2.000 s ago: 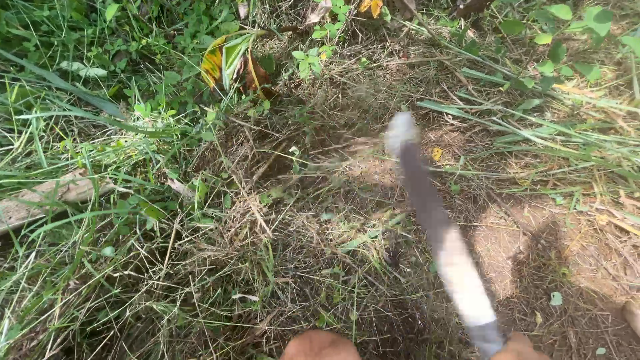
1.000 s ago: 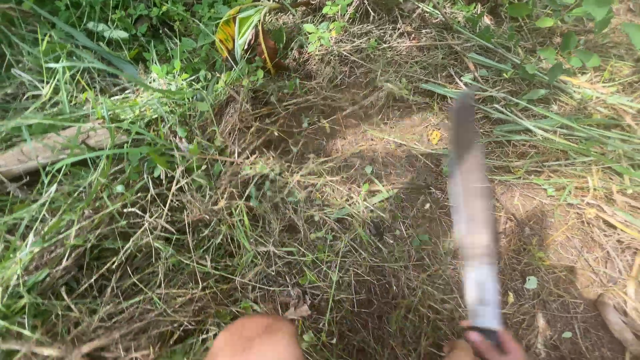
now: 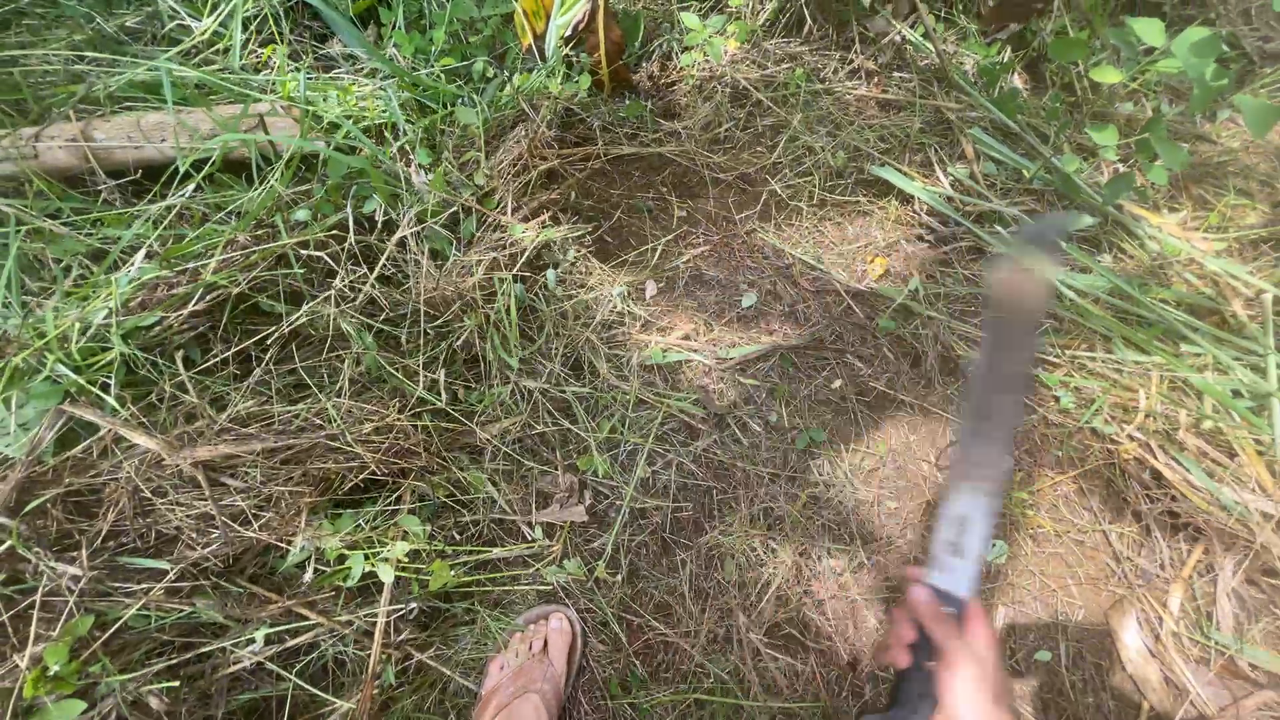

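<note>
At the lower right, my right hand [image 3: 945,640] is closed around the dark handle of a machete [image 3: 985,430]. The long blade points up and slightly right, blurred, with a hooked-looking tip over the long green grass blades [image 3: 1130,290]. Writing shows on the pale part of the blade near the handle. Cut dry grass [image 3: 700,430] and brown soil [image 3: 690,205] lie to the left of the blade. My left hand is out of the frame.
A foot in a sandal [image 3: 535,660] stands at the bottom middle. A piece of wood [image 3: 150,140] lies in grass at the upper left. A yellow and brown leafy plant [image 3: 575,35] is at the top. Dry leaves [image 3: 1150,650] lie at the lower right.
The machete is still in my right hand, its blade now tilted to the right instead of nearly upright. A sandalled foot has come into view at the bottom; the view has shifted.
</note>
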